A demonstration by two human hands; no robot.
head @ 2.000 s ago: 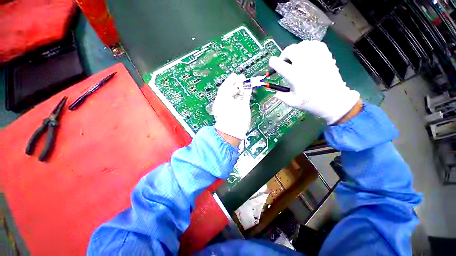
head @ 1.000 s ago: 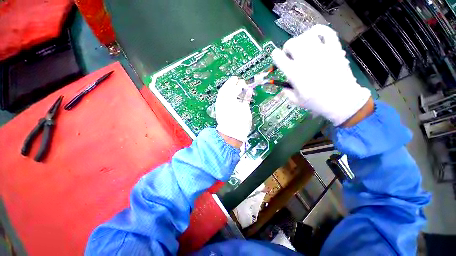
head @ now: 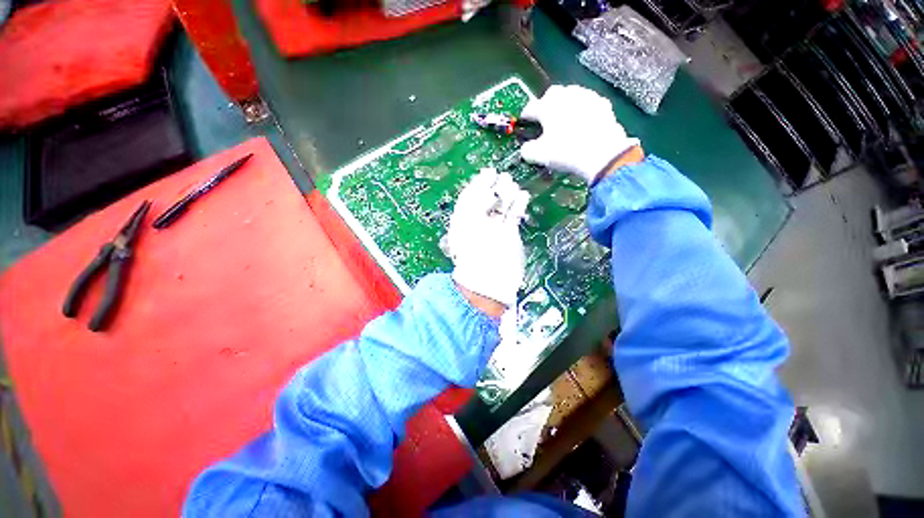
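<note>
The green circuit board point(head: 405, 202) lies solder side up on the green bench, tilted in view. My right hand point(head: 580, 132), in a white glove, holds small cutters point(head: 496, 122) with the silvery jaws pointing left over the board's upper corner. The handles are mostly hidden in the glove. My left hand point(head: 486, 238), in a white glove, is over the middle of the board with fingers curled. Whether anything is in its fingers cannot be told.
A red mat point(head: 203, 334) at left bears black long-nose pliers point(head: 107, 267) and a thin dark stick point(head: 203, 190). A black tray point(head: 101, 152) is at upper left, a clear bag of small parts point(head: 633, 56) at upper right. Cardboard point(head: 578, 390) shows below the bench edge.
My right hand has moved up and left with the cutters, away from my left hand to the board's upper corner. My left hand stays over the board. The view has shifted slightly.
</note>
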